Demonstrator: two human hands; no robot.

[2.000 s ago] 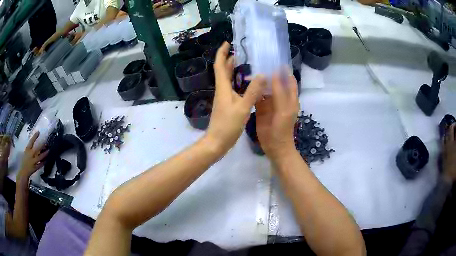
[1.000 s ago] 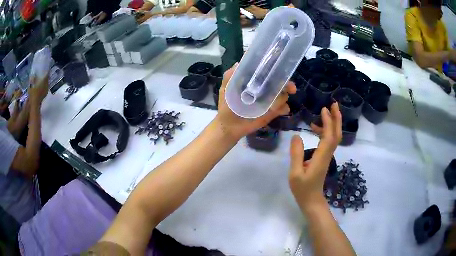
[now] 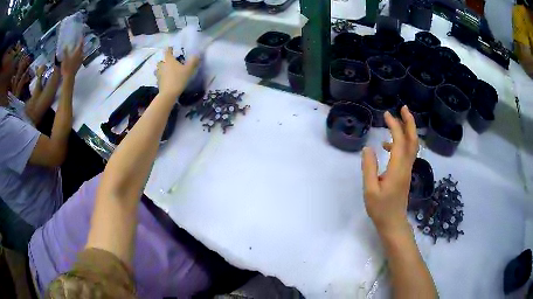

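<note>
My left hand [image 3: 173, 75] reaches to the far left and holds the translucent clear case [image 3: 189, 42], which is blurred. The case is above the long dark housing [image 3: 193, 93], mostly hidden behind the hand and case; whether they touch I cannot tell. My right hand [image 3: 390, 184] is raised over the right side of the bench, fingers apart and empty. A dark housing cup [image 3: 421, 182] is partly hidden behind it, beside a pile of small dark clips [image 3: 442, 211].
Many dark housing cups [image 3: 386, 76] crowd the back right around a green post [image 3: 316, 52]. Another clip pile [image 3: 220, 108] and a black padded ring [image 3: 131, 114] lie left. A neighbouring person [image 3: 26, 157] sits left, another [image 3: 523, 35] back right. A dark cup [image 3: 518, 271] sits lower right.
My left hand has carried the clear case from the centre to the far left, over the long dark housing. My right hand stays raised and open. The view has turned left.
</note>
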